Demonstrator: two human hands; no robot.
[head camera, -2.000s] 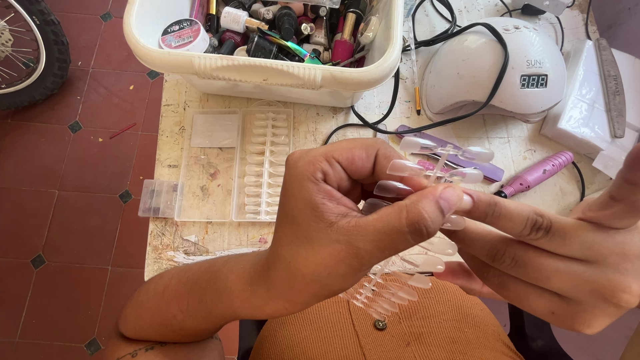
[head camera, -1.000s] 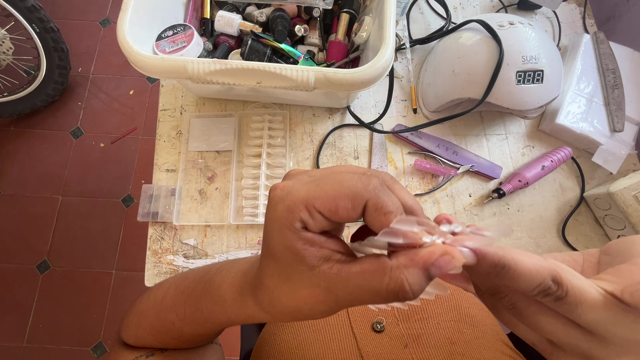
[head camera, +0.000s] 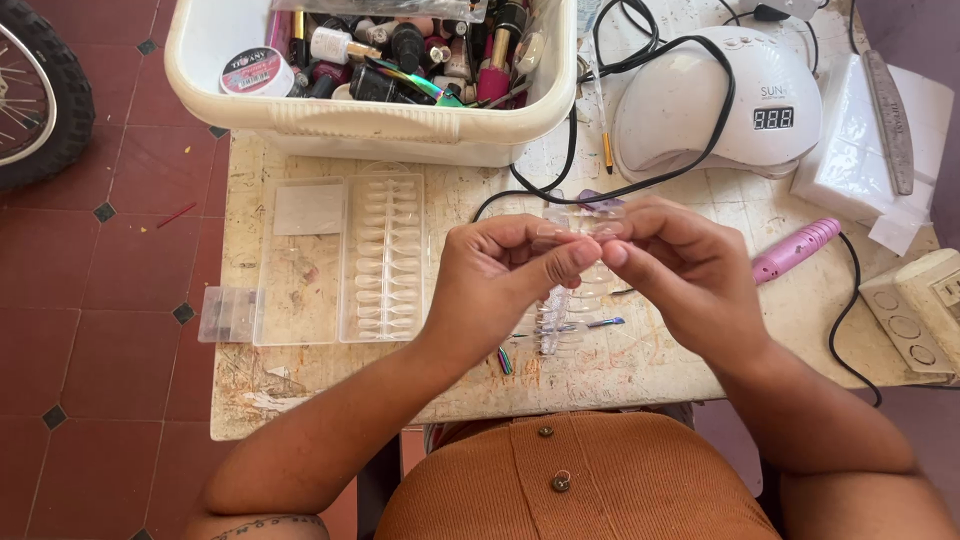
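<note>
My left hand (head camera: 510, 281) and my right hand (head camera: 679, 274) meet over the table, thumbs and index fingers nearly touching. Between them they hold a strip of clear false nail tips (head camera: 589, 289), which hangs below the fingers. Part of the strip is hidden by my fingers. Under it lie a glittery nail file (head camera: 553, 322) and a thin tool with a blue-purple tip (head camera: 606, 322). To the left, an open clear plastic case (head camera: 343, 262) holds rows of nail tips (head camera: 387, 262).
A white plastic bin (head camera: 360, 124) of nail polish bottles stands behind my hands. A white nail lamp (head camera: 712, 112) with a black cable (head camera: 667, 176) is at back right. Beside it are stacked white wipes (head camera: 851, 142), a grey file (head camera: 889, 124), a pink nail drill (head camera: 796, 251) and an outlet box (head camera: 911, 307).
My right hand now pinches the strip level with my left hand; before, its fingers were extended toward the left hand. The glittery file and blue-tipped tool have come into sight.
</note>
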